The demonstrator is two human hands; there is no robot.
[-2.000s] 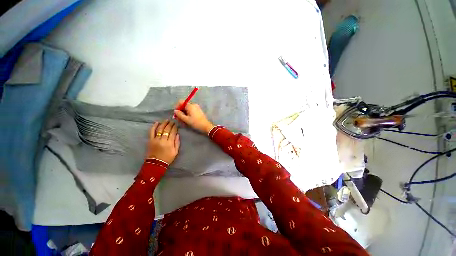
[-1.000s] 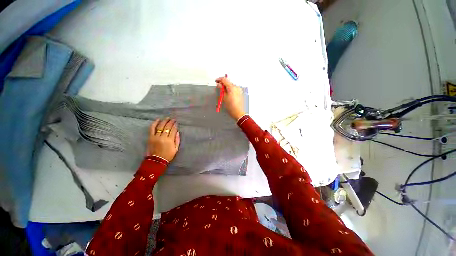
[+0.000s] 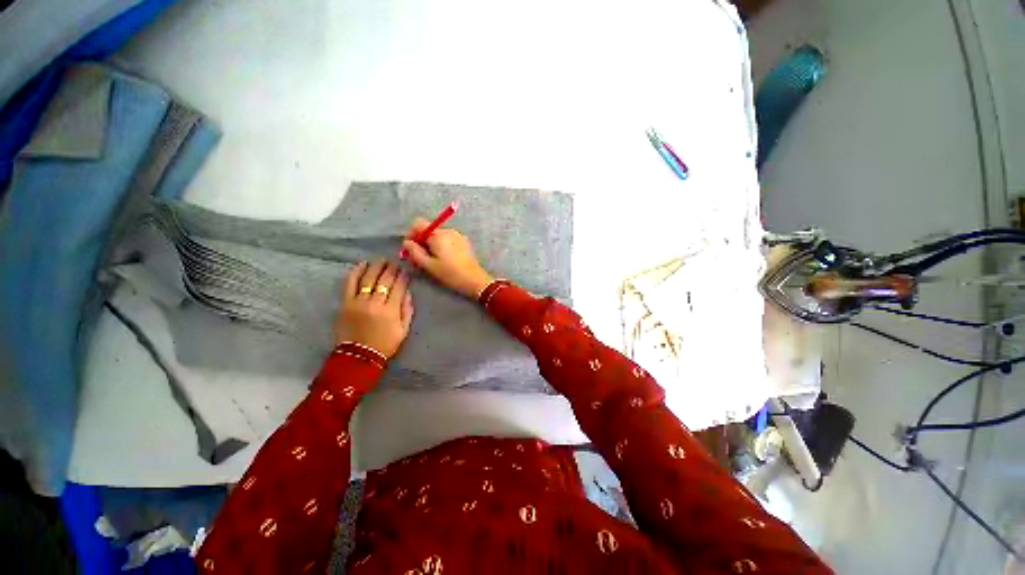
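Grey cut panels [image 3: 483, 213] lie stacked flat on the white table in front of me, their layers fanned at the narrow left end. My right hand [image 3: 446, 258] holds a red pencil [image 3: 441, 221], its lower end near the cloth at the middle of the panels and its upper end pointing up and right. My left hand [image 3: 375, 309] lies flat on the panels just left of my right hand, with nothing seen in it. Whether the pencil touches the cloth cannot be told.
A blue and grey folded bundle [image 3: 79, 236] lies at left, beside a dark cloth strip [image 3: 169, 376]. Small snips [image 3: 668, 154] lie at upper right. A stained white cloth [image 3: 658, 309] lies at right, near a steam iron [image 3: 826, 286]. A blue bin [image 3: 84, 534] is at lower left.
My right hand with the pencil has moved left and down from the panels' upper right to beside my left hand. My left hand has stayed in place on the cloth.
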